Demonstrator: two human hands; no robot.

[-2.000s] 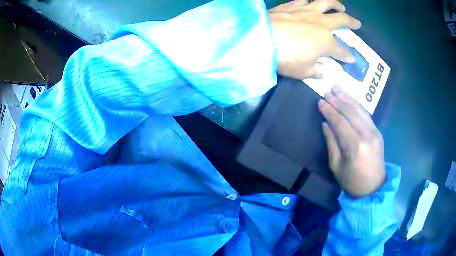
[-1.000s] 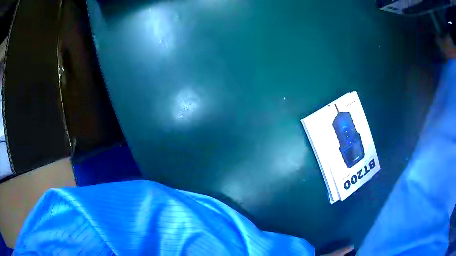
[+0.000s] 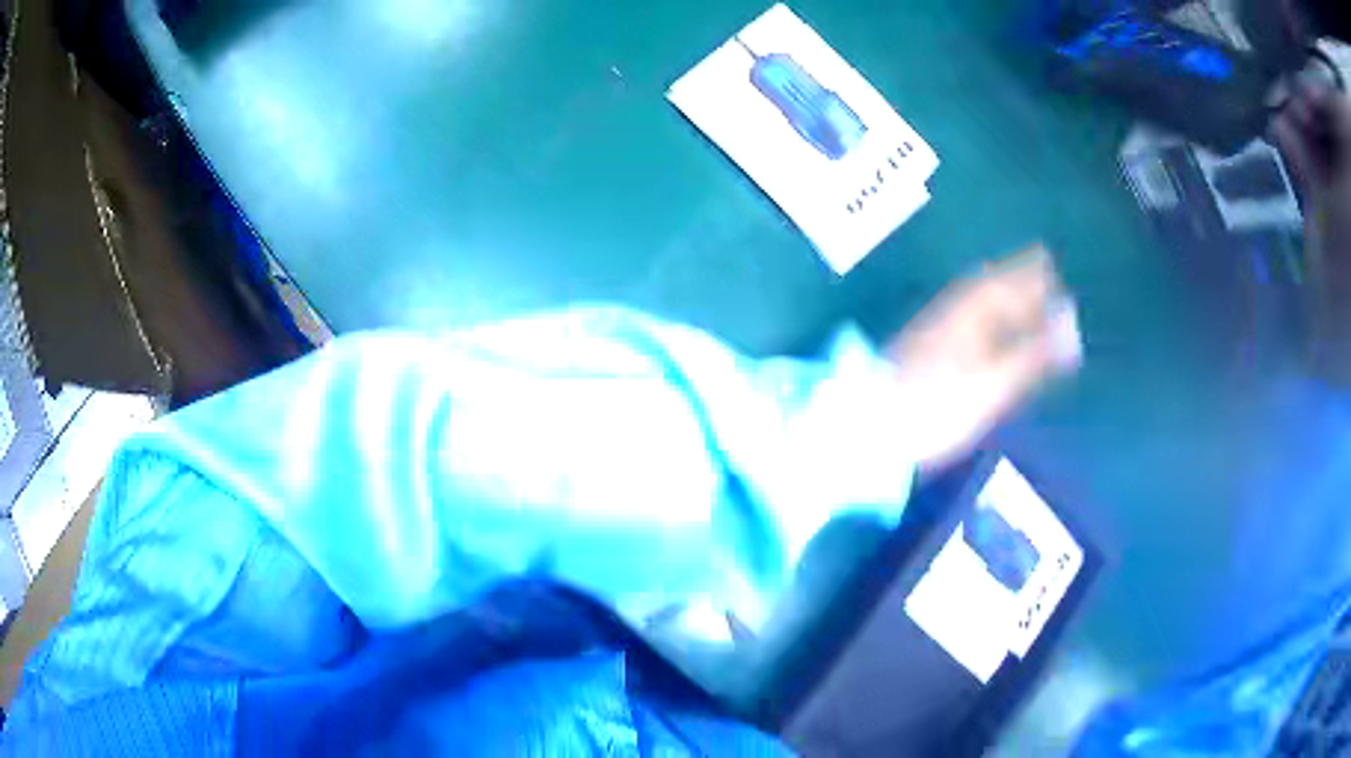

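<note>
A dark tray (image 3: 874, 681) lies at the lower right, partly behind my left sleeve. A white BT200 booklet (image 3: 971, 592) rests on it. A small stack of BT200 booklets (image 3: 800, 141) lies on the green mat at the upper middle. My left hand (image 3: 996, 333) is blurred, above the mat between the stack and the tray. Something pale shows at its fingertips, too blurred to name. My right hand (image 3: 1311, 141) is dim and cut off at the right edge; its grip cannot be made out.
An open brown carton (image 3: 67, 237) stands at the left, with white boxes (image 3: 67, 459) below it. Shiny blue plastic (image 3: 1148, 45) and dark items are at the upper right. White printed pieces (image 3: 1252, 185) lie below the plastic.
The view has shifted, and the tray with a booklet on it shows again at the lower right. My left hand has come up from the bottom edge to above the mat.
</note>
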